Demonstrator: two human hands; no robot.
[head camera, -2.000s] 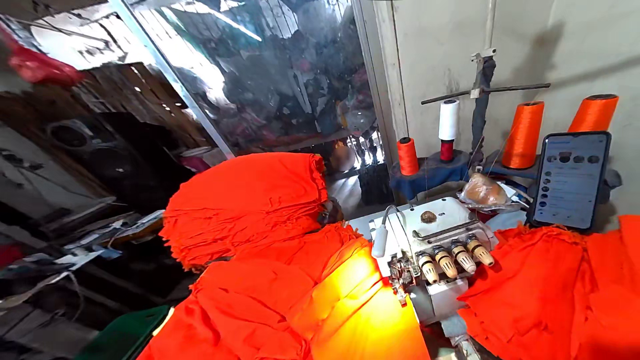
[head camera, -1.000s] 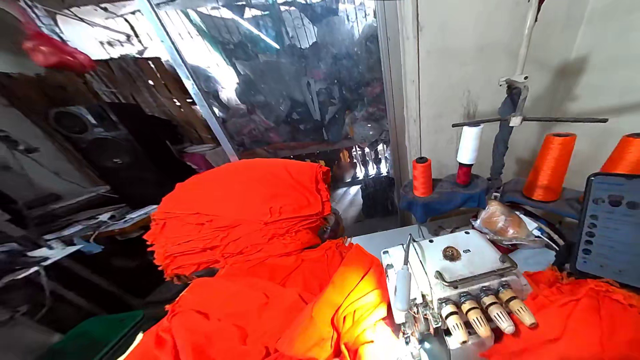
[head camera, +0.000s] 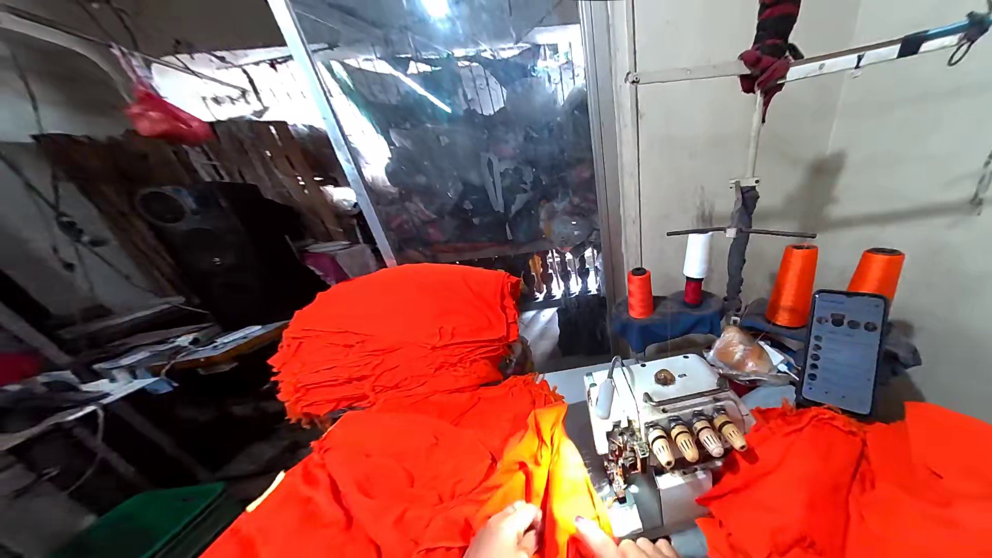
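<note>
At the bottom middle, my left hand (head camera: 505, 533) pinches a fold of orange-red fabric (head camera: 434, 457), thumb against fingers. Just right of it my right hand (head camera: 620, 545) lies on the same cloth near its lit, yellowish edge; whether it grips is hard to tell. Both hands are partly cut off by the frame. The cloth edge lies beside the needle area of a white overlock sewing machine (head camera: 674, 380), which has several tension dials (head camera: 684, 440). Behind the fabric stands a tall stack of orange-red cloth pieces (head camera: 403, 333).
More orange-red cloth (head camera: 798, 480) lies right of the machine. A smartphone (head camera: 843, 353) stands upright before orange thread cones (head camera: 792, 287). A plastic-wrapped item (head camera: 740, 353) sits behind the machine. Smaller red (head camera: 640, 293) and white (head camera: 697, 256) spools stand left of the thread stand. Lower left is a green object (head camera: 143, 519).
Both hands have come into view at the bottom, on the cloth. The view has shifted, showing more of the wall and thread stand above.
</note>
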